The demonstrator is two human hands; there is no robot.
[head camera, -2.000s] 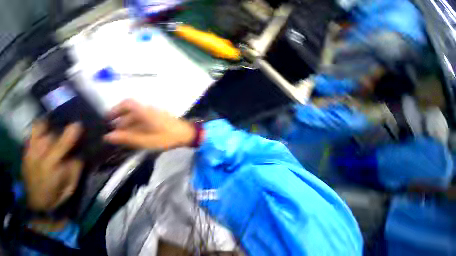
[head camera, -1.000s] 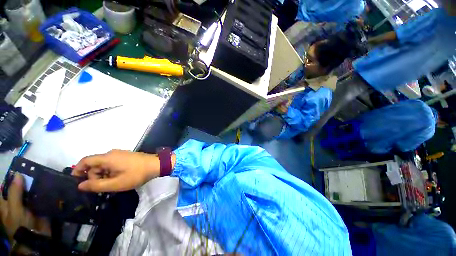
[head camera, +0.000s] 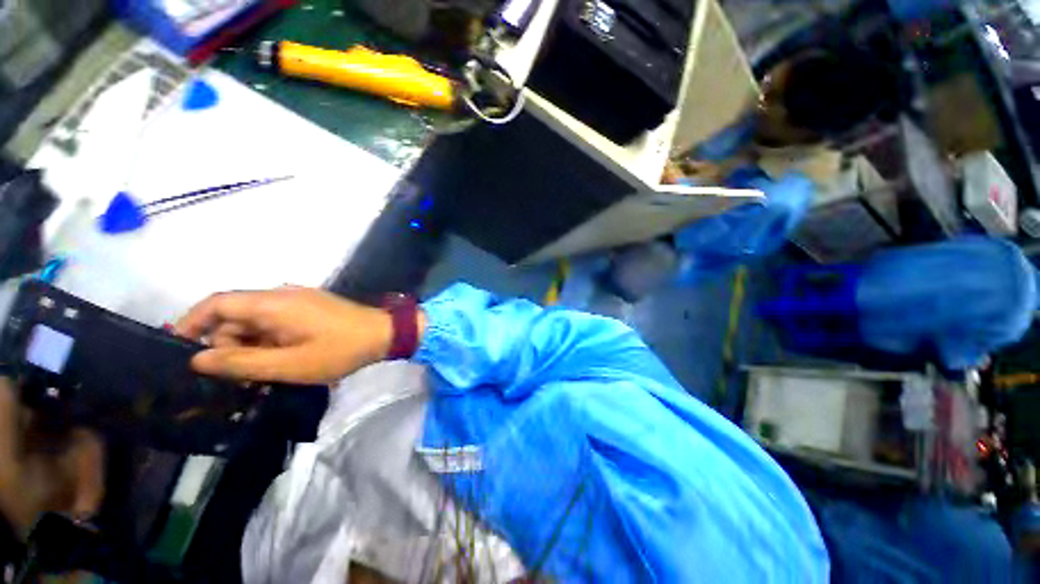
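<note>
A black phone inner cover [head camera: 126,371] with a pale square near its left end is at the lower left. My right hand [head camera: 291,334] is at its upper edge, thumb and fingers curled together; the fingertips seem to hold the cover's edge, partly hidden. My left hand [head camera: 48,462] is dark and blurred below the cover's left end, and its fingers cannot be made out clearly. Tweezers [head camera: 217,196] and a blue opening pick [head camera: 121,213] lie on the white paper [head camera: 262,143]. A second blue pick [head camera: 200,95] lies near the paper's top.
A yellow electric screwdriver [head camera: 365,75] lies on the green mat beyond the paper. A blue parts bin [head camera: 183,25] is cut off at the top. A white-edged box [head camera: 570,148] holding black items stands right of the bench. Other people in blue are at the right.
Since one second ago, the view has shifted, so the bench items sit higher. My left fingers no longer show over the cover's left end. My right hand stays at its edge.
</note>
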